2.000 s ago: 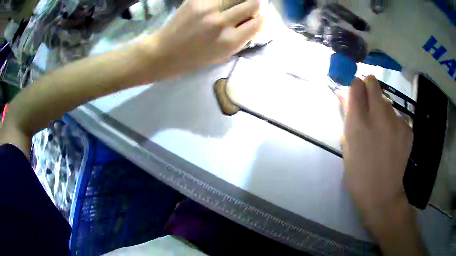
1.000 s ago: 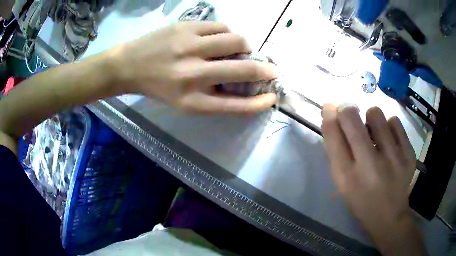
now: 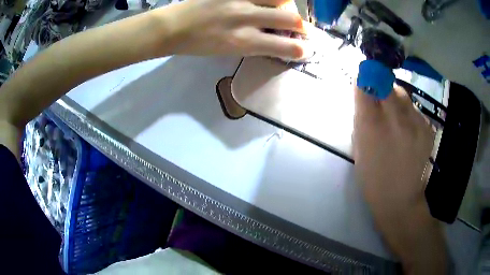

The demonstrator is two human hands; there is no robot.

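My left hand [image 3: 252, 29] is at the top centre beside the lit needle area. Its fingers are curled over a small grey fabric piece [image 3: 290, 34], mostly hidden under them. My right hand [image 3: 395, 145] lies at the right on the machine bed, its fingertips behind the blue attachment [image 3: 375, 79]; whether it holds anything cannot be seen. The machine bed plate [image 3: 301, 107] is brightly lit, with a tan rounded tab [image 3: 230, 98] at its left end. The needle tip is lost in the glare.
The ruler-marked grey table edge [image 3: 193, 196] curves across the front. A blue basket [image 3: 102, 215] and shiny plastic bags [image 3: 47, 161] are at the lower left. Grey pieces [image 3: 59, 24] are piled at the upper left. A black panel [image 3: 456, 153] is at the right. Loose thread [image 3: 274, 136] lies on the table.
My left hand has moved up and towards the needle with the grey fabric, uncovering the tan tab. My right hand has moved up behind the blue attachment. The camera view has shifted too.
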